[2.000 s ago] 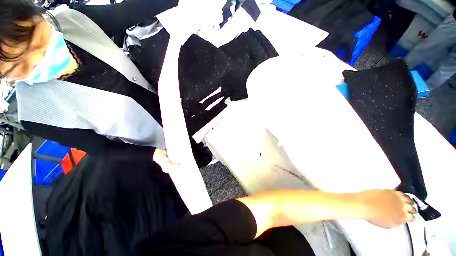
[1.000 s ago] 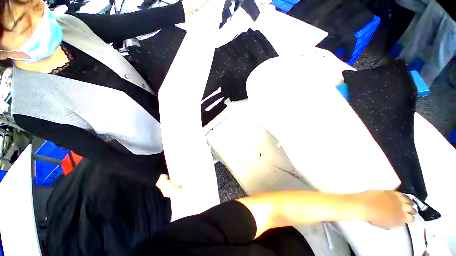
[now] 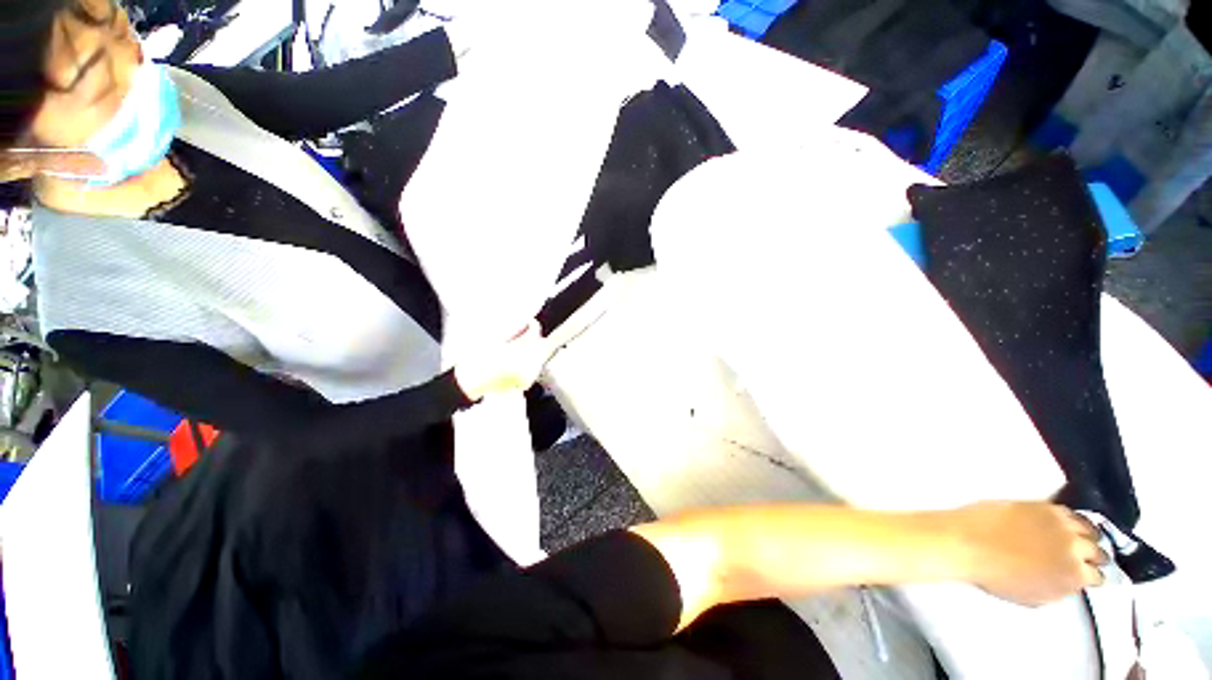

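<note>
A black speckled garment (image 3: 1017,286) lies along the right side of the long white padded board (image 3: 851,319). Its narrow lower end, with a thin white strip, is at the lower right. My left hand (image 3: 1037,551) comes in from the bottom on a bare forearm with a black sleeve, its fingers closed on this end. The fingertips are partly hidden by the cloth. My right hand is not in view.
A person in a grey vest and mask (image 3: 266,292) stands at left, handling a large white sheet (image 3: 512,173). Behind it lies black speckled cloth (image 3: 651,160). Blue crates (image 3: 968,106) stand at upper right and left.
The other person's white sheet has shifted and spread, and their lower hand has moved up and right. My left hand and the garment at the board have not visibly moved.
</note>
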